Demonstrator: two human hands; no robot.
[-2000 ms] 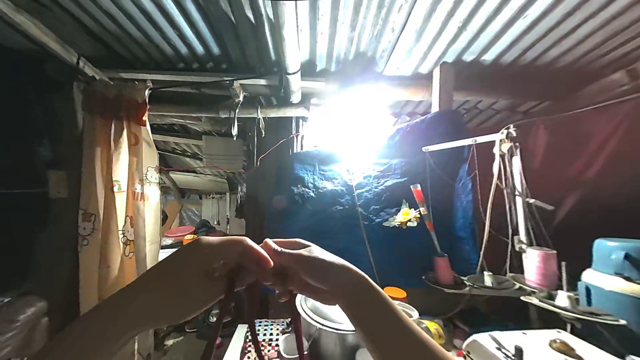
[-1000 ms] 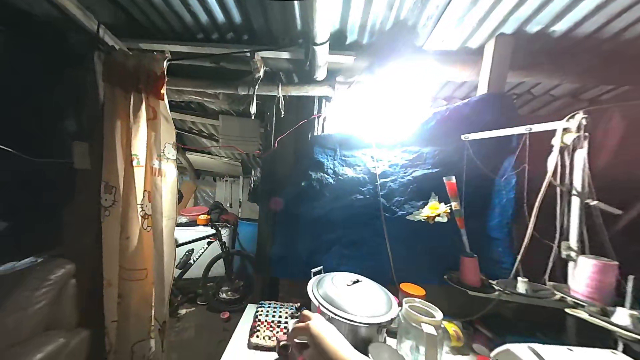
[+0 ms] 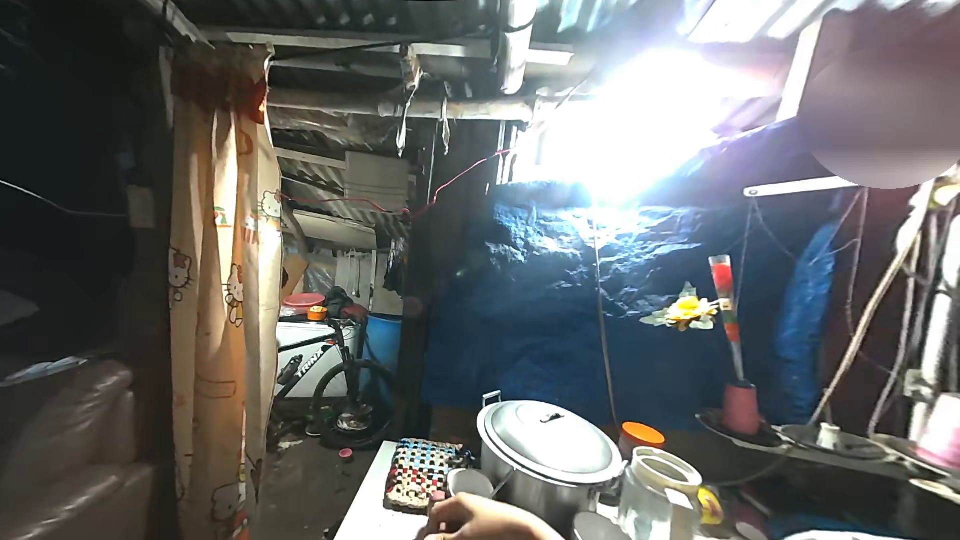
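Observation:
My right hand [image 3: 484, 519] shows at the bottom edge of the view, its fingers bent downward over the white tabletop [image 3: 375, 517]. It is nearest to a pale cup [image 3: 471, 484] and a woven multicoloured mat [image 3: 424, 472]. The fingertips are partly cut off by the frame, so what they touch cannot be made out. Just behind the hand stands a large metal pot [image 3: 540, 495] under a domed lid [image 3: 559, 435]. A clear jar or pitcher [image 3: 652, 502] is to the right of the pot, with an orange lid [image 3: 642, 433] behind. My left hand is out of view.
At left hangs a patterned curtain [image 3: 225, 300]; past it are a bicycle [image 3: 337, 375] and a blue barrel [image 3: 382, 337]. A blue tarp [image 3: 517, 322] covers the wall behind the pot. Thread cones [image 3: 740, 409] stand on a rack at right, near an artificial yellow flower [image 3: 686, 311].
Two seconds ago both hands were raised together with dark reddish strips hanging below them. My right hand has since lowered to the tabletop, and my left has left the view.

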